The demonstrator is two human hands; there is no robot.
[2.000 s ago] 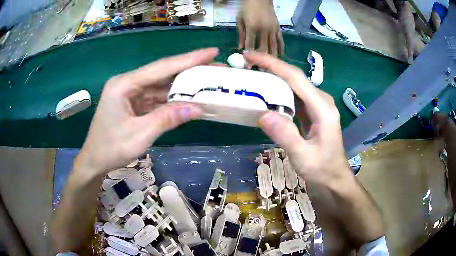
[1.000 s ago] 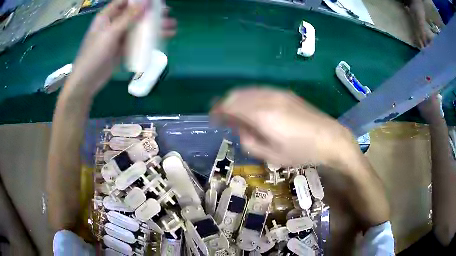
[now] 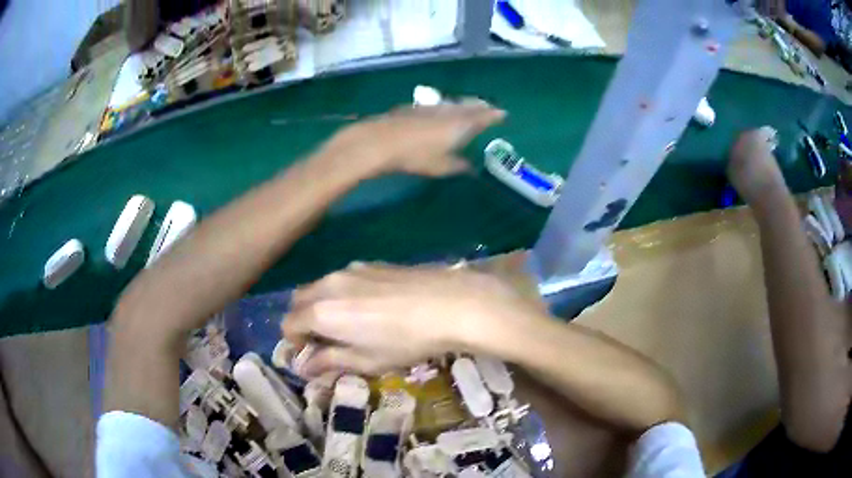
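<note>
My left hand (image 3: 434, 138) is over the green belt, fingers stretched right and blurred; nothing shows in it. A white piece (image 3: 427, 96) lies just behind it, partly hidden. An open white housing with a blue block (image 3: 525, 174) lies on the belt to its right. My right hand (image 3: 374, 317) is low over the parts tray, fingers curled down at a pale cover (image 3: 291, 357); whether it grips it is hidden. Covers with black windows (image 3: 349, 418) and joined oval plates (image 3: 473, 386) fill the tray.
White units (image 3: 129, 231) lie on the belt at left. A grey metal post (image 3: 635, 131) stands right of centre. Another person's arm (image 3: 794, 308) reaches over the belt at right. More parts (image 3: 266, 47) lie across the belt.
The unit in my left hand has been let go; white units now lie at belt left. My left hand has moved right, my right hand down to the tray. The view has shifted right.
</note>
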